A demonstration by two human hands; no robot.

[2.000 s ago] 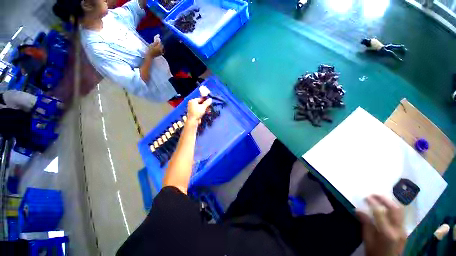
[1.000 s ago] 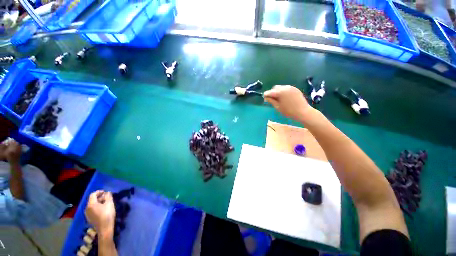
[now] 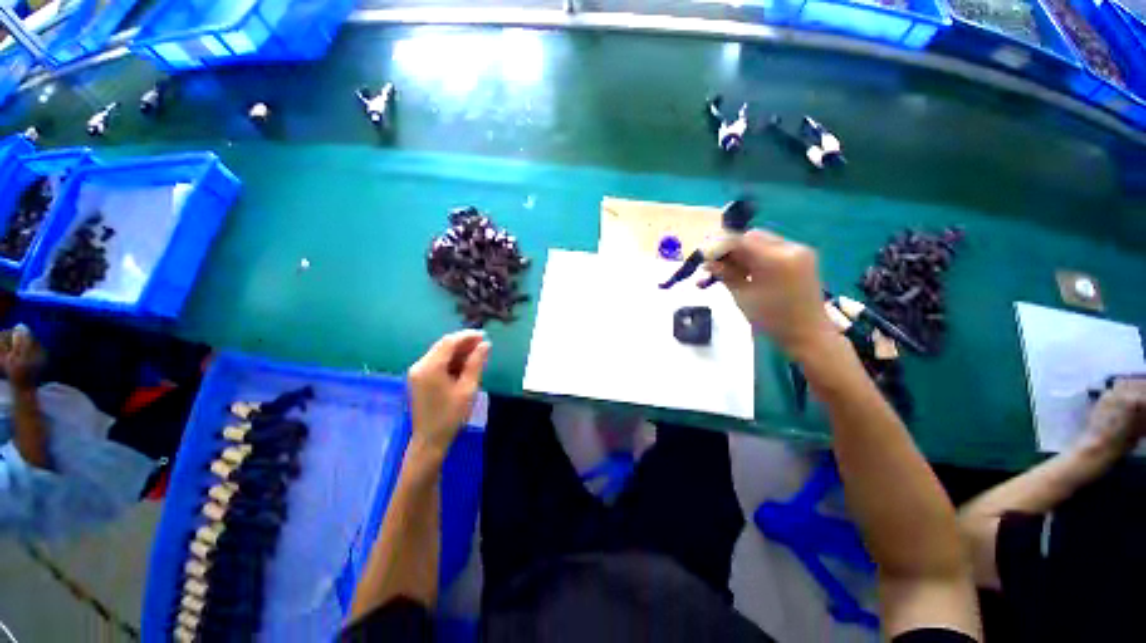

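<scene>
My right hand [image 3: 777, 286] holds a figure [image 3: 721, 246] with a cream torso and black legs above the white sheet [image 3: 622, 358]. The figure's legs point left. A squat black block [image 3: 693, 325] stands on the sheet. My left hand [image 3: 445, 379] is by the sheet's left side, near the blue tote's right rim; its fingers are curled, with a small gap at the thumb and nothing visible in them. A heap of dark parts [image 3: 479, 266] lies left of the sheet, and another heap [image 3: 910, 286] lies right of it.
The blue tote [image 3: 365, 471] at lower left holds a row of figures [image 3: 216, 509]. A purple cap [image 3: 670, 248] is on cardboard [image 3: 628, 224]. Blue trays [image 3: 189, 239] stand at left. Waiting figures [image 3: 730, 127] lie on the far strip. Other workers' hands [image 3: 1122, 415] show at both sides.
My right hand has brought a figure from the far strip to above the sheet. My left hand has moved right, from over the figures in the tote towards the sheet. The view has shifted.
</scene>
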